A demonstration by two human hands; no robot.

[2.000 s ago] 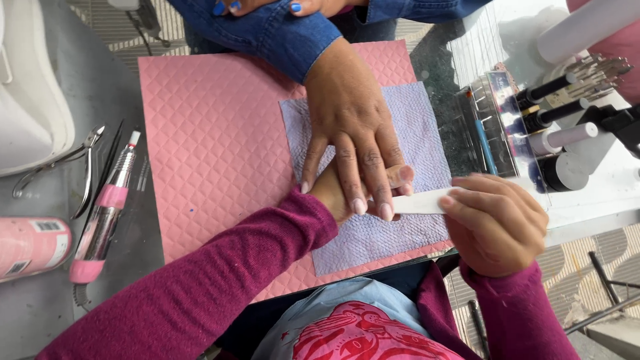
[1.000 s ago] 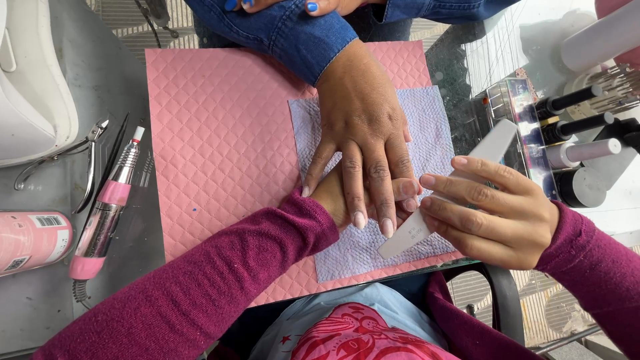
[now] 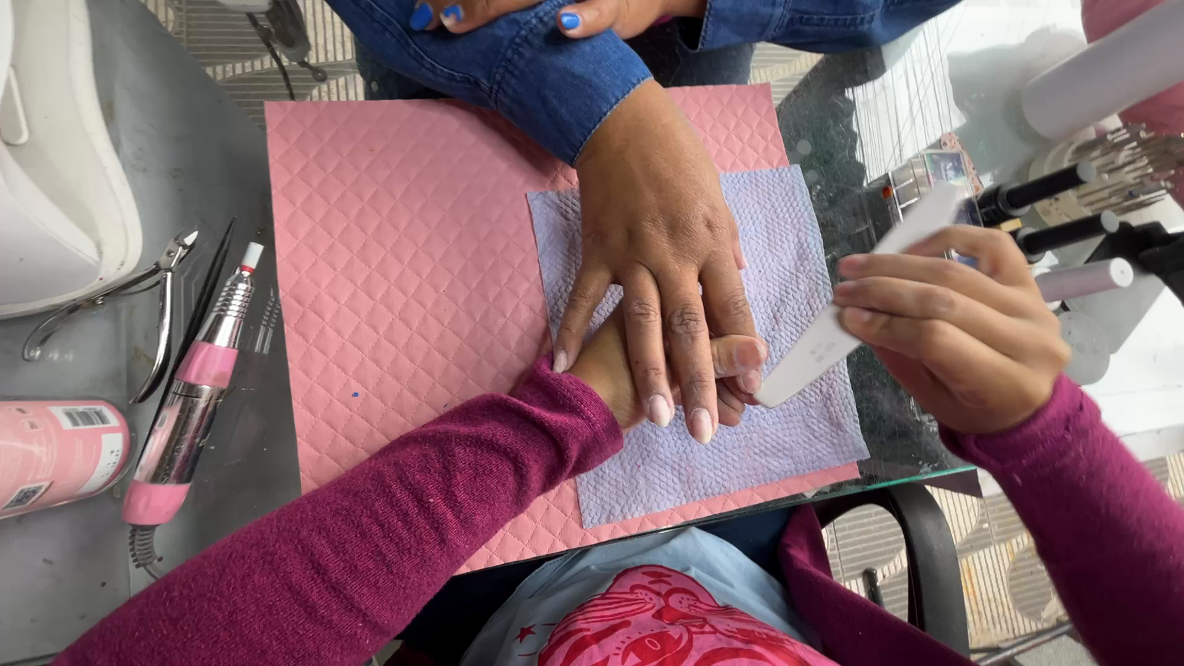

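Note:
Another person's hand [image 3: 657, 213], in a denim sleeve, lies palm down with fingers spread over a lilac paper towel [image 3: 777, 213]. My left hand [image 3: 615, 370] is under it, mostly hidden, with its thumb and fingertips gripping one of the outer fingers near the tip. My right hand [image 3: 953, 324] holds a white nail file [image 3: 814, 356] slanted between thumb and fingers. The file's lower end is at the tip of that gripped finger; whether it touches the nail is unclear. The other visible nails are pale.
A pink quilted mat [image 3: 407, 277] lies under the towel on a glass table. At left are an electric nail drill [image 3: 190, 407], a cuticle nipper [image 3: 166, 287], a pink bottle [image 3: 55, 453] and a white device [image 3: 55, 166]. Dark-capped bottles [image 3: 1045, 190] stand at right.
My right hand has turned the file from nearly level to a steep slant, its upper end now pointing up and right. My left hand still holds the other person's finger.

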